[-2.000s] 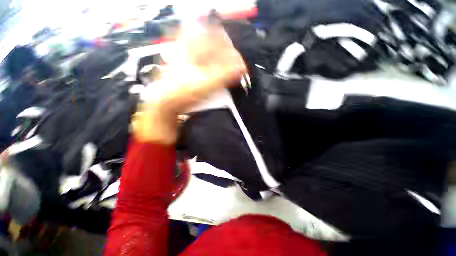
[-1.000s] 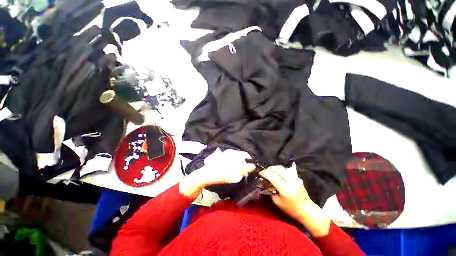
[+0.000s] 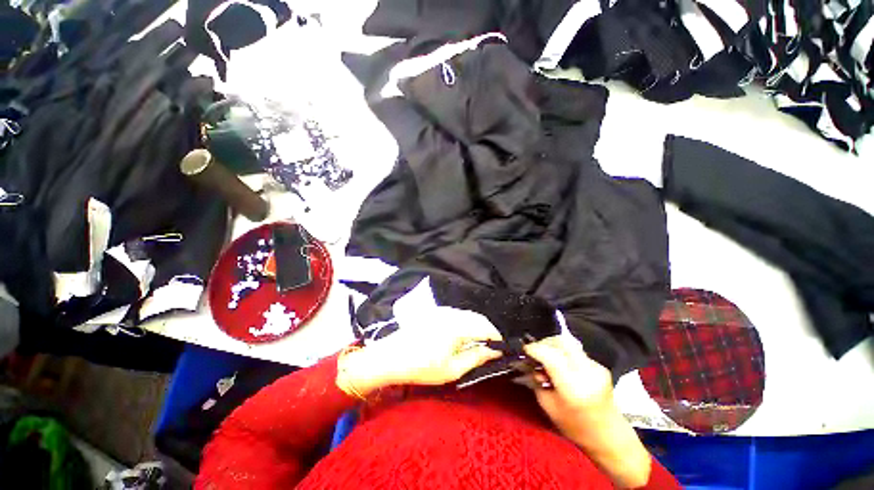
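Observation:
A black garment [image 3: 479,201] with white trim [image 3: 446,59] and a thin white cord loop [image 3: 448,74] lies spread in front of me, its near edge gathered at the table edge. My left hand [image 3: 431,349] pinches the near edge of the black cloth. My right hand [image 3: 573,378] holds the same cloth just beside it, fingertips close together. A thin pale strip shows under my fingers. A white pointed trim piece [image 3: 415,304] stands up by my left hand. I cannot make out a needle or thread.
A red round dish [image 3: 225,311] holds white bits and a dark flat rectangle [image 3: 293,258]. Beyond lie a cardboard tube [image 3: 226,185] and a plastic bag of small parts [image 3: 305,153]. A red plaid pad [image 3: 704,364] and a black folded piece [image 3: 767,225] are at right. Black-and-white garments [image 3: 105,144] are heaped left and back.
My left hand came down from its raised, blurred position two seconds ago and joined my right at the cloth. Since one second ago, both hands have shifted slightly lower, and the view has shifted slightly.

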